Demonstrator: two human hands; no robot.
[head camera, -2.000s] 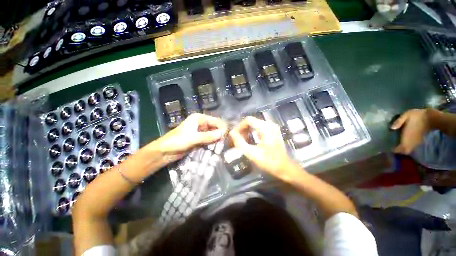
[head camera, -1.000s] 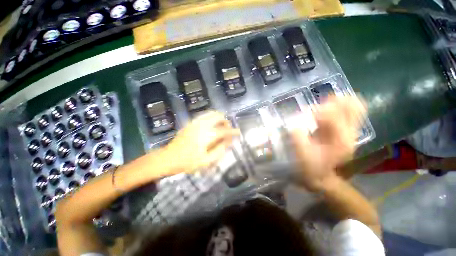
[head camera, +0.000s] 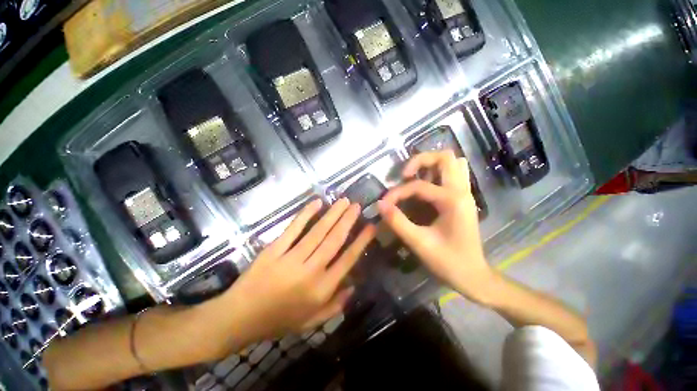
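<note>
A clear blister tray (head camera: 577, 153) holds black phone housings in two rows. My left hand (head camera: 294, 279) lies over the near row, fingers extended and slightly apart, fingertips at the upper end of a near-row phone housing (head camera: 359, 189). My right hand (head camera: 443, 221) is at the same housing, thumb and forefinger closed together at its upper part; whether a pad is between them is unclear. The lower part of this housing is shadowed and partly hidden. A pale sheet of ovals (head camera: 256, 360) lies below my left hand; its upper edge is hidden.
Far-row housings (head camera: 294, 84) show pale labels. Another near-row housing (head camera: 516, 134) lies at the right. A round parts tray (head camera: 46, 267) is at the left. A yellow board (head camera: 115, 34) and dark tray (head camera: 19, 15) are at the upper left. The floor (head camera: 581, 252) shows at lower right.
The view has moved closer to the tray and turned. My left hand's fingers have straightened onto the near-row housing. My right hand has come back from the right and pinches beside my left fingertips.
</note>
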